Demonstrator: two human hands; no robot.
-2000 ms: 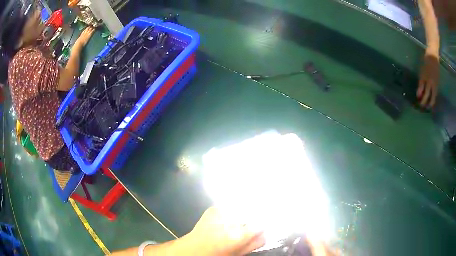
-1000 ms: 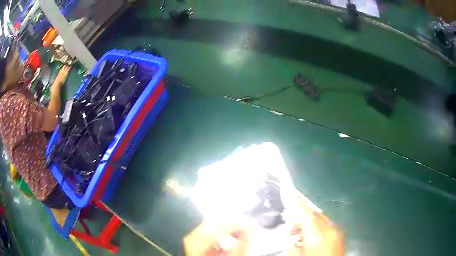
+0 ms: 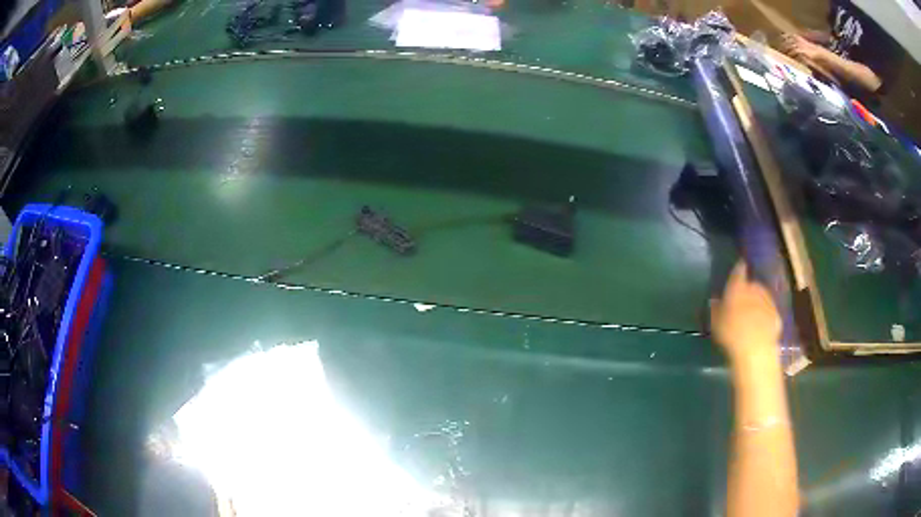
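Note:
My right hand [image 3: 747, 311] reaches forward at the right and lies over the near part of a long blue-grey divider bar [image 3: 735, 162]. Its fingers are blurred, and I cannot tell whether they grip anything. My left hand is not seen. A glaring white sheet [image 3: 293, 434] lies on the green bench at the lower left. A black adapter [image 3: 545, 227] and a dark bundled cord [image 3: 386, 230] lie on the green belt in front of me. Another black adapter [image 3: 700, 188], with a looped cord, lies beside the bar, beyond my hand.
A blue basket [image 3: 86, 227] of black adapters stands at the left edge, with a red band below its rim. Clear plastic bags [image 3: 682, 45] lie at the far right. Black items in plastic lie right of the bar. A pale sheet [image 3: 447, 28] and a co-worker's hand [image 3: 808, 56] show across the belt.
The view has swung right. My hands were over the white sheet, with a dark item between them; now my right hand is at the bar and my left hand is out of sight.

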